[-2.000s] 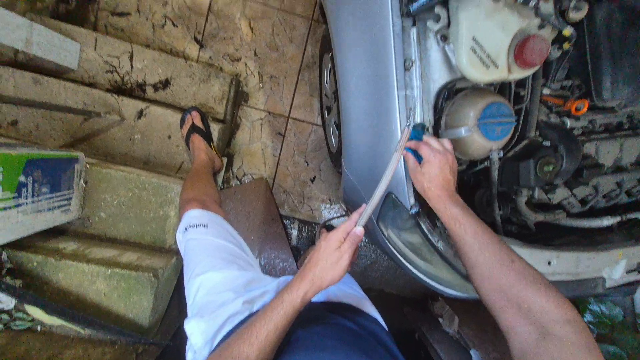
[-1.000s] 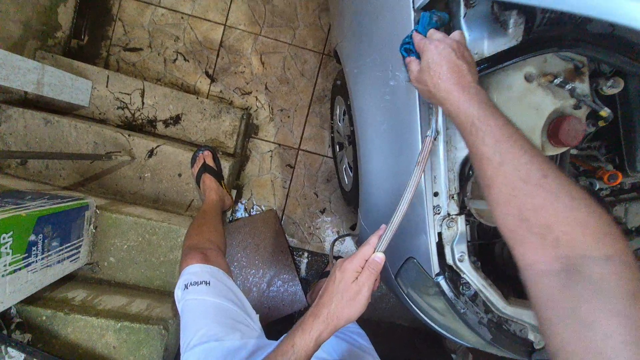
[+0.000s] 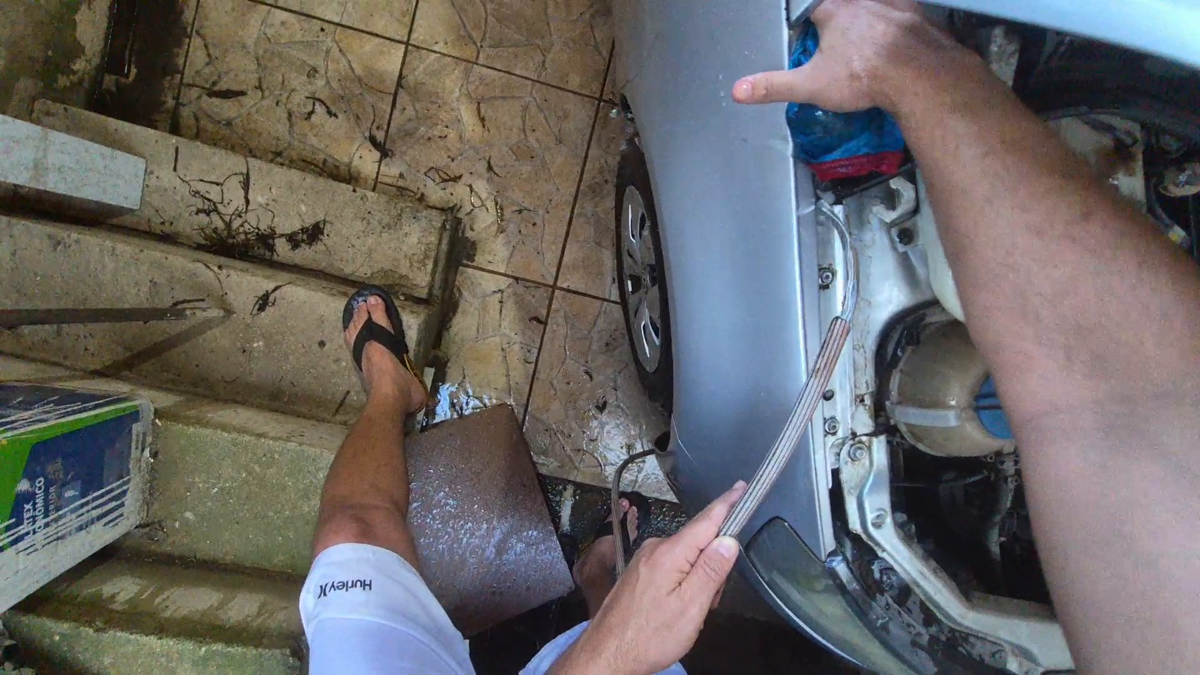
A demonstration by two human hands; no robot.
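Observation:
Between the fingers and thumb of my left hand (image 3: 670, 591) is a striped hose (image 3: 786, 427), its end pointing up toward the inner edge of the silver car fender (image 3: 727, 281). Clear water runs from it along the white metal rail (image 3: 867, 487) of the engine bay. At the top of the view, my right hand (image 3: 858, 56) is over a blue cloth (image 3: 839, 136) with a red edge, in the corner between fender and raised hood. The thumb is spread out over the fender; the other fingers are partly hidden. A coolant reservoir (image 3: 928, 384) with a blue cap sits beside my right forearm.
A headlight (image 3: 806, 581) and front wheel (image 3: 642, 277) border the fender. Concrete steps (image 3: 244, 469), a printed box (image 3: 70, 487) and a light slab (image 3: 66, 169) are at left. My sandaled foot (image 3: 375, 337) rests on a step. A wet brown slab (image 3: 483, 516) lies near my knees on the tiled floor (image 3: 497, 122).
My right hand and the blue cloth have moved up along the fender edge from beside the reservoir. The hose in my left hand now lets out water onto the rail. The view has shifted.

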